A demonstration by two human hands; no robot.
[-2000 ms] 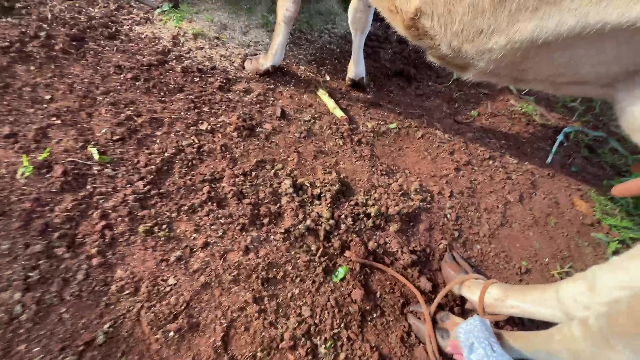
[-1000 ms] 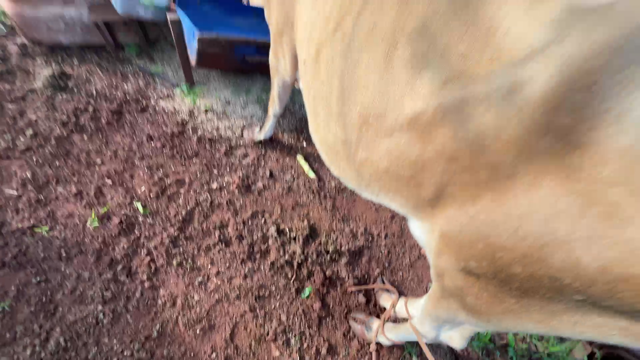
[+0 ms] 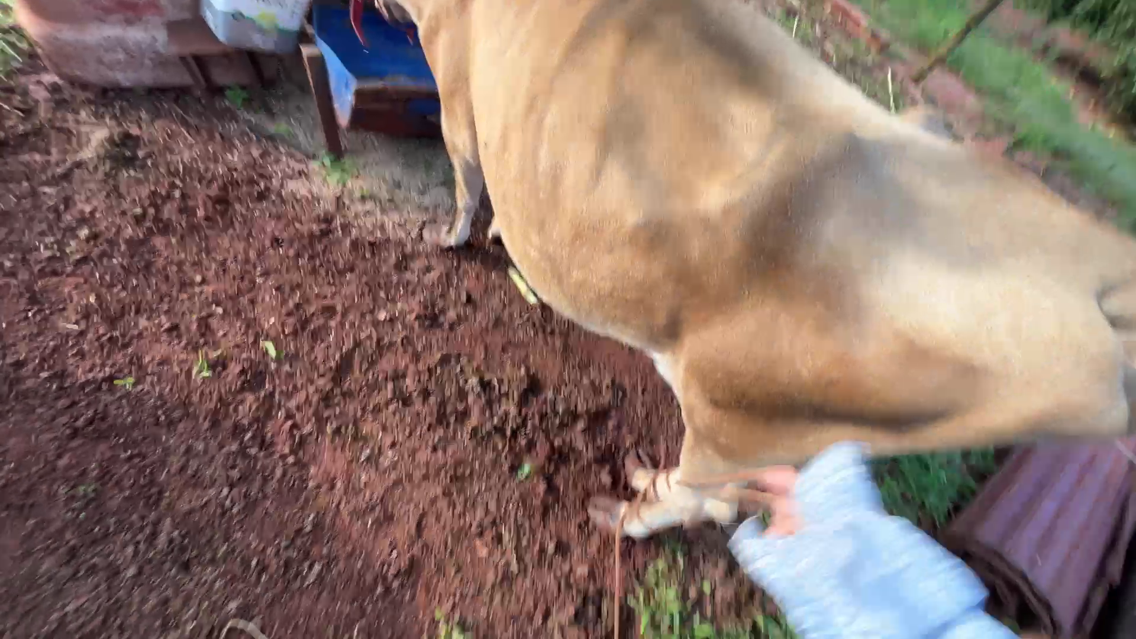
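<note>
A tan cow (image 3: 621, 177) stands over reddish soil, its head end at the top. Brown rope (image 3: 619, 568) is wound around its hind lower legs (image 3: 661, 512), which are close together, and one length trails down to the bottom edge. My right hand (image 3: 779, 501), in a light blue sleeve, reaches in from the lower right just beside these legs. It is blurred, but its fingers look closed on a strand of the rope running from the legs. My left hand is out of view.
A blue trough (image 3: 382, 58) with a wooden post and a whitish container (image 3: 257, 22) are at the upper left. Stacked corrugated sheets (image 3: 1047, 532) lie at the lower right. A leaning stick (image 3: 958, 37) crosses the grass at the upper right.
My right hand, outside the frame one second ago, is now at the hind legs with the rope strand. The view has swung, showing more of the cow's body and the trough.
</note>
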